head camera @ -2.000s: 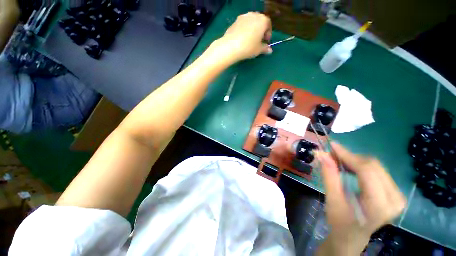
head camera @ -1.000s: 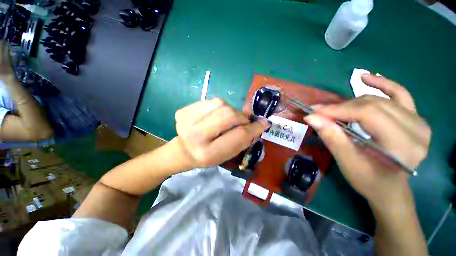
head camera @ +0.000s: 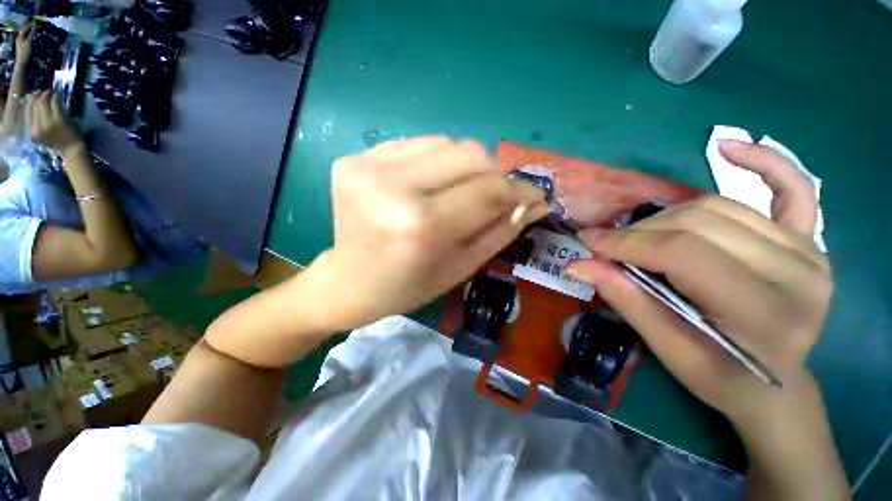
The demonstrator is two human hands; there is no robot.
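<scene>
The reddish-brown fixture (head camera: pixel 533 342) lies on the green mat with a white label (head camera: pixel 557 262) at its centre. Glossy black shells sit at its near left (head camera: pixel 491 301) and near right (head camera: pixel 599 344). The far-left shell (head camera: pixel 533 182) is partly hidden by my left hand and the far-right one mostly by my right. My left hand (head camera: pixel 416 227) is over the board's far left, fingertips pinching a small thin item with a tan end. My right hand (head camera: pixel 719 284) holds metal tweezers (head camera: pixel 699 323), their tips close to my left fingertips at the far-left shell; the exact contact is blurred.
A white bottle (head camera: pixel 696 41) stands at the far right. A white wipe (head camera: pixel 748 181) lies behind my right hand. Black shells (head camera: pixel 132 64) are piled on the dark grey surface (head camera: pixel 230 127) at the left. Another person's arm (head camera: pixel 83 186) and cardboard boxes (head camera: pixel 117 338) are at the left.
My left hand came back from the far side of the mat to the board, and my right hand moved to its far-left shell. Since the last frame my left hand has risen slightly, covering more of that shell.
</scene>
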